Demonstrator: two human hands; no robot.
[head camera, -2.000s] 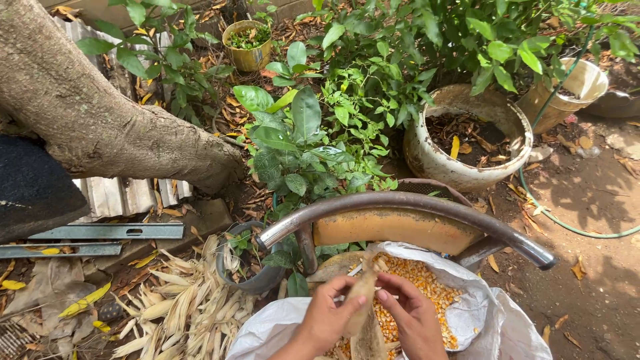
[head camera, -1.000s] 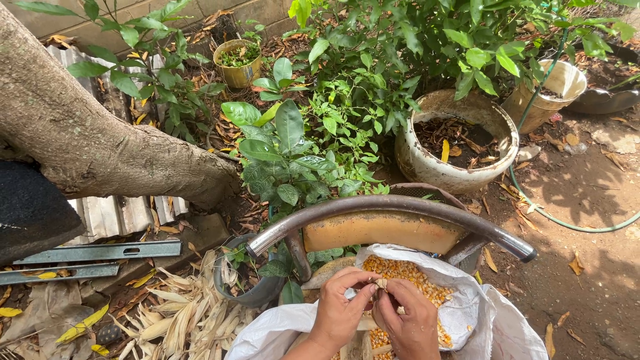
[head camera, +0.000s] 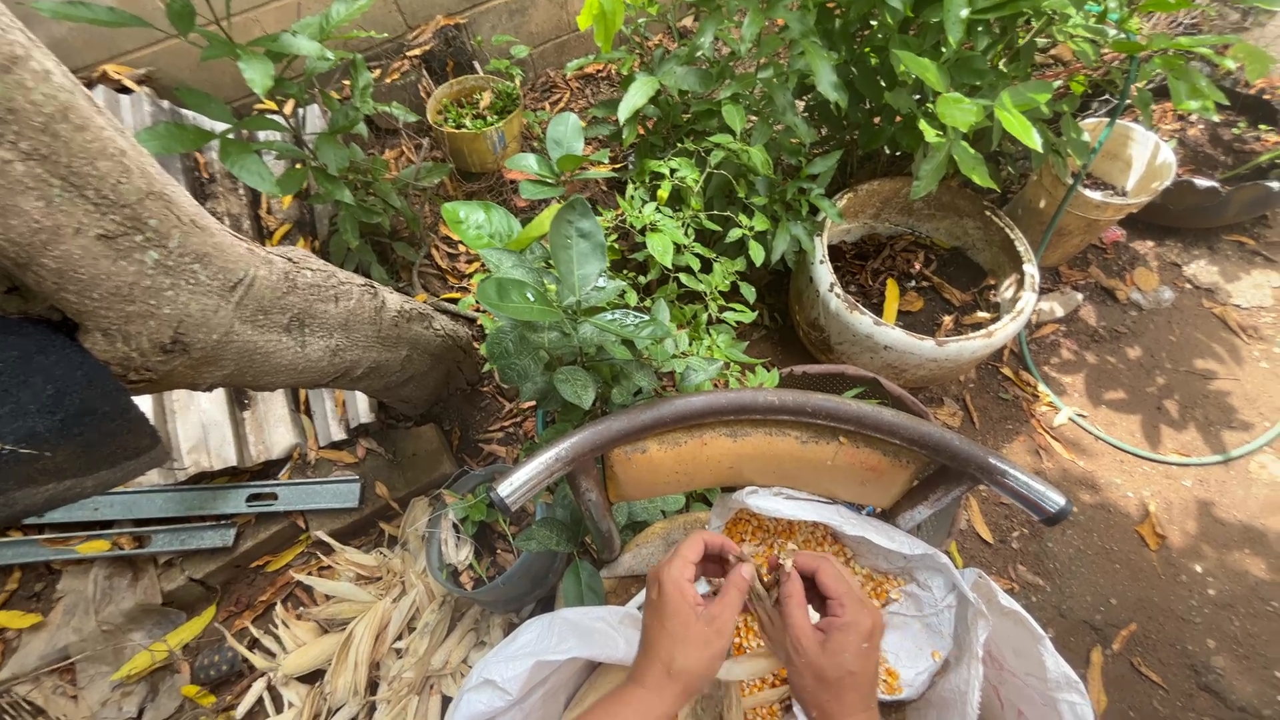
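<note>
My left hand (head camera: 690, 620) and my right hand (head camera: 828, 630) are close together over an open white woven sack (head camera: 940, 615). Between their fingertips both pinch a small piece of dry corn husk (head camera: 762, 592), partly hidden by the fingers. Loose yellow corn kernels (head camera: 850, 550) lie in the sack beneath them. More dry husk or cob pieces (head camera: 745, 665) show between and below my hands. Just beyond the sack stands a chair with a curved metal rail (head camera: 780, 405) and a tan backrest (head camera: 770, 460).
Dry corn husks (head camera: 380, 640) are heaped at the lower left, beside a dark plant pot (head camera: 510, 590). Metal channels (head camera: 200, 500) and a tree trunk (head camera: 250, 300) are at the left. A round white planter (head camera: 915, 350), a pale bucket (head camera: 1090, 200) and a green hose (head camera: 1150, 450) are at the right.
Two seconds ago a long pale husk was stretched between my hands; now they pinch a smaller piece. My fingertips were closer together one second ago.
</note>
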